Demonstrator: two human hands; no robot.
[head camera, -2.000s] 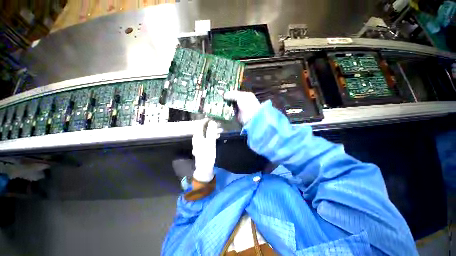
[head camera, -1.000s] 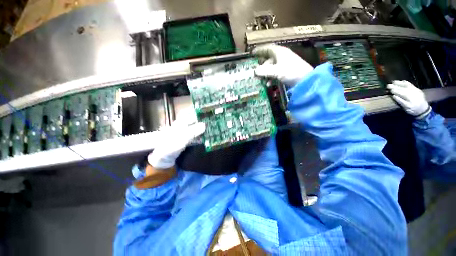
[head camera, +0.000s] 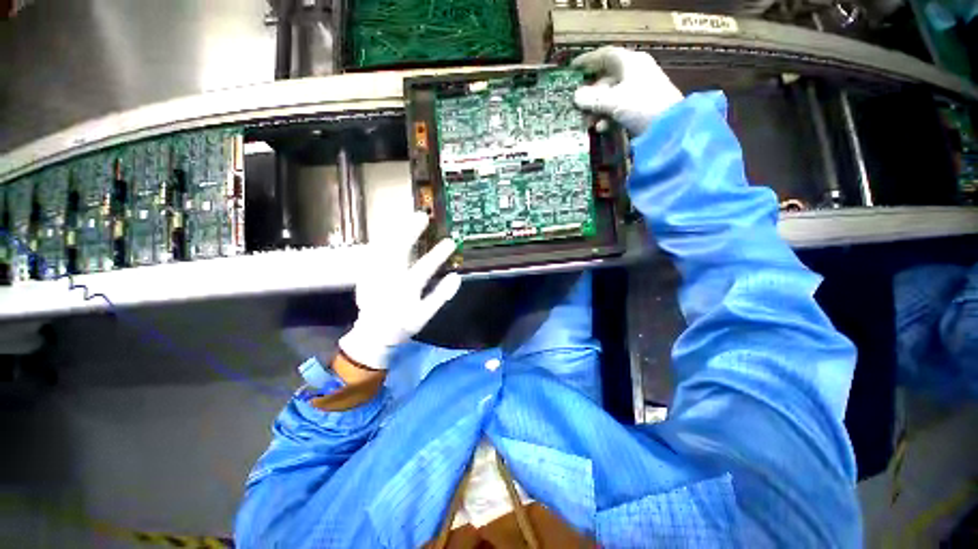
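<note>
A green circuit board (head camera: 515, 161) lies within a black carrier (head camera: 536, 253) on the conveyor, in front of me. The carrier has orange-brown latches at its left and right sides. My left hand (head camera: 402, 295), white-gloved, is at the lower left corner of board and carrier, with its fingers spread. My right hand (head camera: 631, 91), also white-gloved, holds the board's upper right corner between thumb and fingers. The fingertips partly hide that corner.
Several boards (head camera: 145, 204) stand edge to edge on the conveyor at left. A black bin (head camera: 345, 43) of thin green pieces lies beyond the rail (head camera: 204, 113). Another board (head camera: 958, 134) shows at the far right. A blue cord (head camera: 161, 338) hangs at left. Another person's blue sleeve (head camera: 931, 322) is at right.
The board has turned and moved up from over the near rail into the black carrier. The left hand has shifted right to the corner. The other person's gloved hand has left the view.
</note>
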